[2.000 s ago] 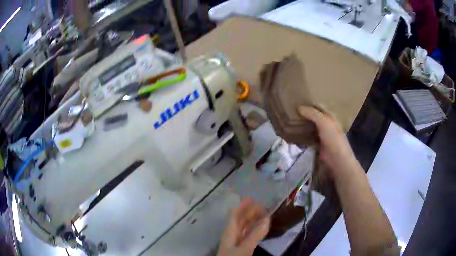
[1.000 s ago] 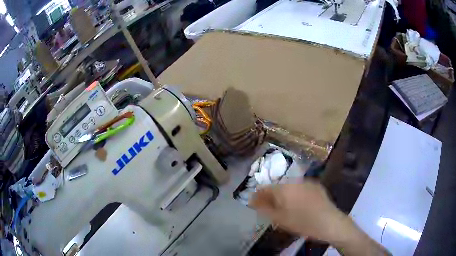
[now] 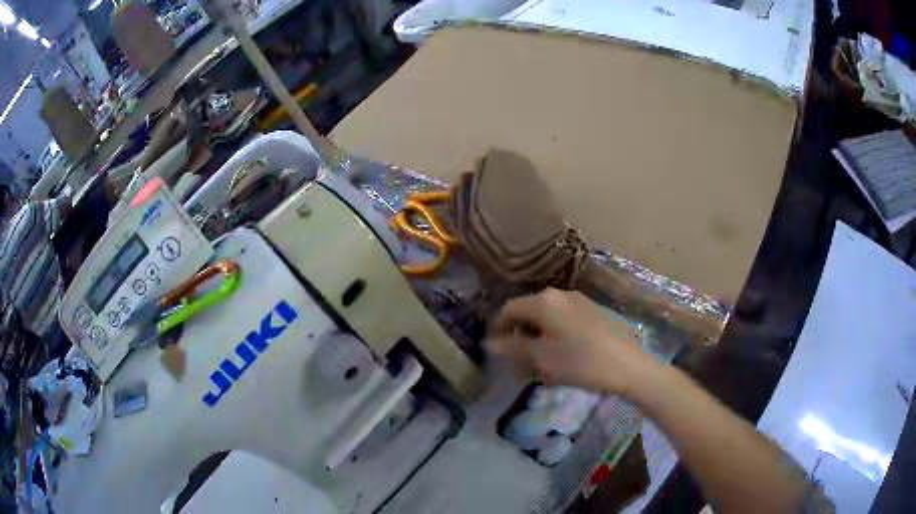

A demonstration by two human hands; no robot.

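A stack of brown cut pieces (image 3: 512,211) lies beside the machine head, at the near edge of the cardboard. My right hand (image 3: 547,336) is just below the stack, blurred, with its fingers curled; whether it holds anything cannot be told. Scissors with orange loop handles (image 3: 427,233) lie between the stack and the machine. The cream JUKI lockstitch machine (image 3: 291,371) fills the lower left. White small pieces (image 3: 552,420) lie in the table recess below my hand. My left hand is not in view.
A tan cardboard sheet (image 3: 593,131) lies beyond the machine. A white plastic tub (image 3: 291,151) with brown bundles stands behind the machine head. The control panel (image 3: 126,276) is at the left. A pale board (image 3: 844,371) and a printed sheet (image 3: 884,173) are at the right.
The brown stack went from my right hand to its place beside the scissors. My left hand has left the picture. My right hand has moved up from the recess towards the stack.
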